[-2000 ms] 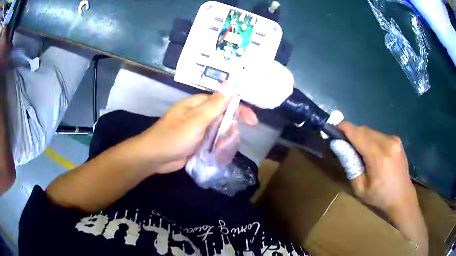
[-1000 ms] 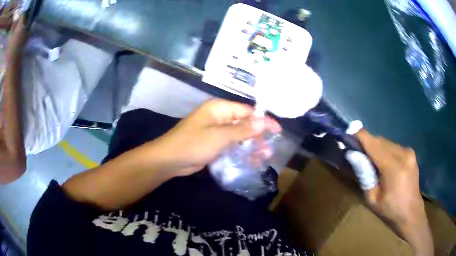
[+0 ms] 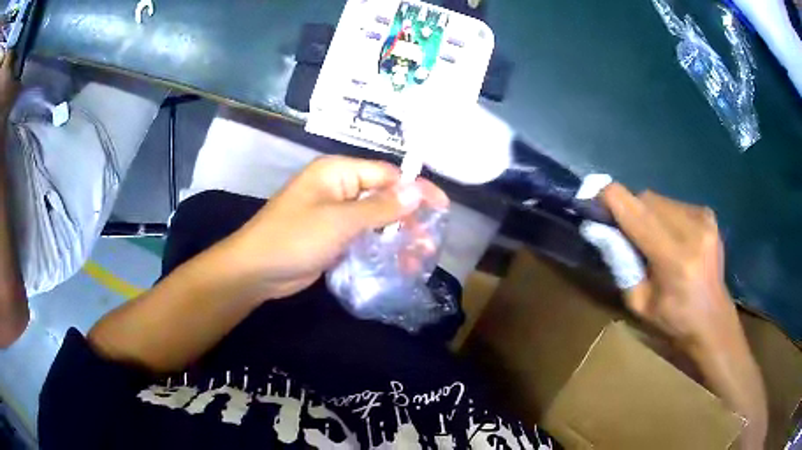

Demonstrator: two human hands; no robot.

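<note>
The white square socket housing (image 3: 352,66) lies open on black support pads (image 3: 309,70) at the table edge, its green circuit board (image 3: 415,44) facing up. My left hand (image 3: 356,211) grips the white power cord (image 3: 411,164) just below the housing's near edge, with the clear plastic bag (image 3: 378,286) hanging around and below the fingers. My right hand (image 3: 673,255) is closed on the black handle of the mallet (image 3: 470,145). The white mallet head overlaps the housing's near right corner and hides it and the cord's end. Whether the head touches the housing cannot be told.
A small white clip (image 3: 144,10) lies on the green tabletop (image 3: 220,53) at far left. Clear plastic film (image 3: 717,83) lies at the right. An open cardboard box (image 3: 651,395) stands below the table. Another person's arm and grey clothing (image 3: 61,193) show at the left edge.
The view shifted and swung back. My left hand now sits slightly lower on the cord than two seconds ago, with more cord showing above the fingers. The mallet head remains over the housing's near corner.
</note>
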